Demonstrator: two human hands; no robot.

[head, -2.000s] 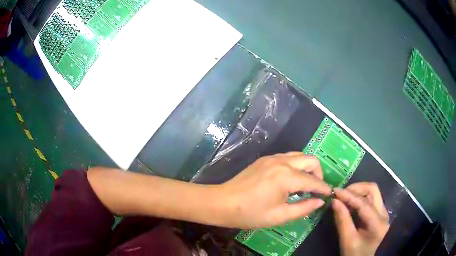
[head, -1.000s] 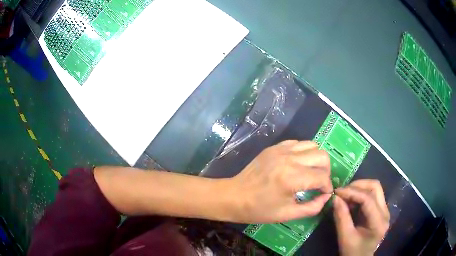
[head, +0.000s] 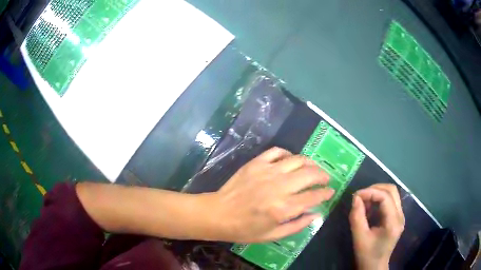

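A green circuit board panel (head: 337,153) lies on the black mat (head: 364,192), slanting from upper right to lower left. My left hand (head: 279,192) lies over the middle of the panel with its fingers bent and their tips at the board. It covers the middle of the board, and I cannot tell whether it holds anything. My right hand (head: 377,216) is just right of the panel, apart from it, with thumb and forefinger tips close together. Whether a small piece is between them is too small to tell.
A white sheet (head: 153,79) at the left bears other green panels (head: 66,74). Another panel (head: 416,68) lies on the grey-green surface at the upper right. Wrinkled clear tape (head: 237,142) crosses the mat. A black box (head: 432,253) is at the lower right.
My hands have moved apart; before, their fingertips met over the panel. My left hand now lies across the board, and my right hand is off its right side. The view has shifted a little.
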